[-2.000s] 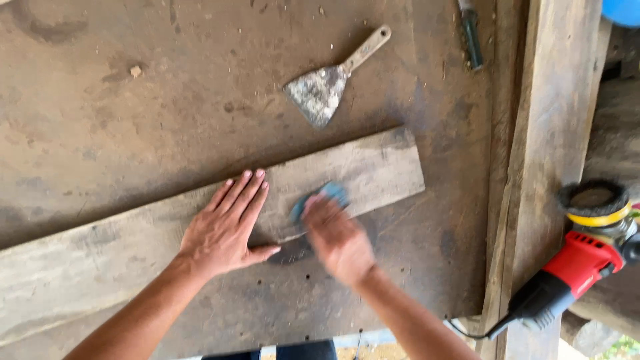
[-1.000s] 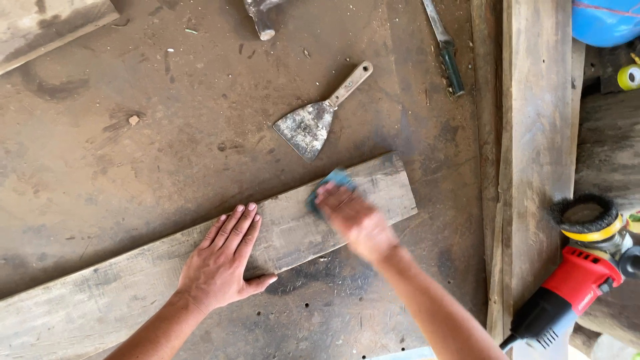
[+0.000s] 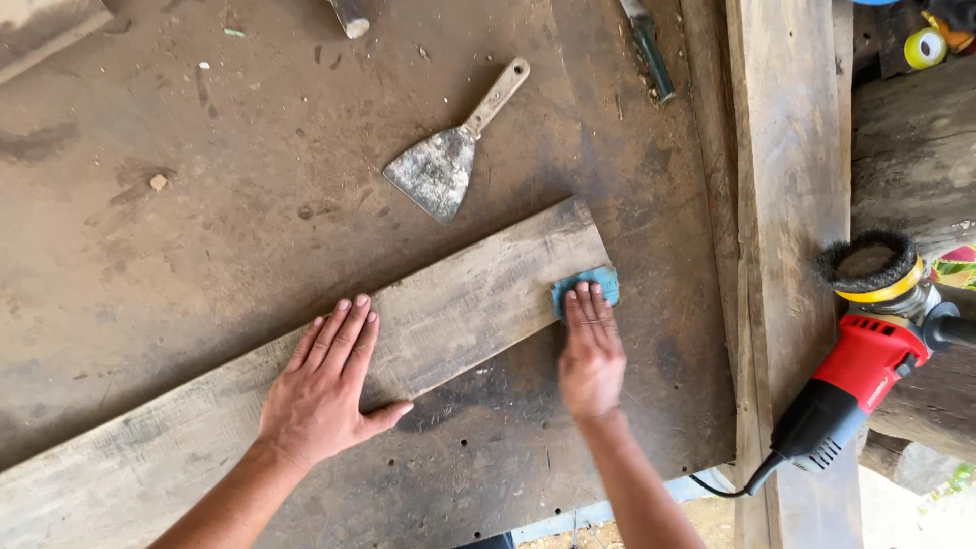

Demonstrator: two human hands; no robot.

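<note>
A weathered wooden board (image 3: pixel 473 290) lies slanted across a brown worktable. My left hand (image 3: pixel 324 385) rests flat on the board's middle, fingers together and thumb out over its lower edge, with nothing held. Under the fingers of my right hand (image 3: pixel 592 347) a blue piece of sandpaper or abrasive cloth (image 3: pixel 608 282) is pressed at the lower corner of the board's right end. A putty knife (image 3: pixel 435 171) with a stained blade lies above the board, apart from both hands.
Right of the table, a red and black angle grinder (image 3: pixel 869 366) with a wire cup brush rests on a long plank (image 3: pixel 801 152). A green-handled tool (image 3: pixel 650 57) lies near the table's top right. Yellow tape (image 3: pixel 925 49) sits farther right. Another wood piece (image 3: pixel 46 30) is at the top left.
My right hand has moved with the blue abrasive from the board's middle part to the lower corner of its right end. My left hand stays flat on the board.
</note>
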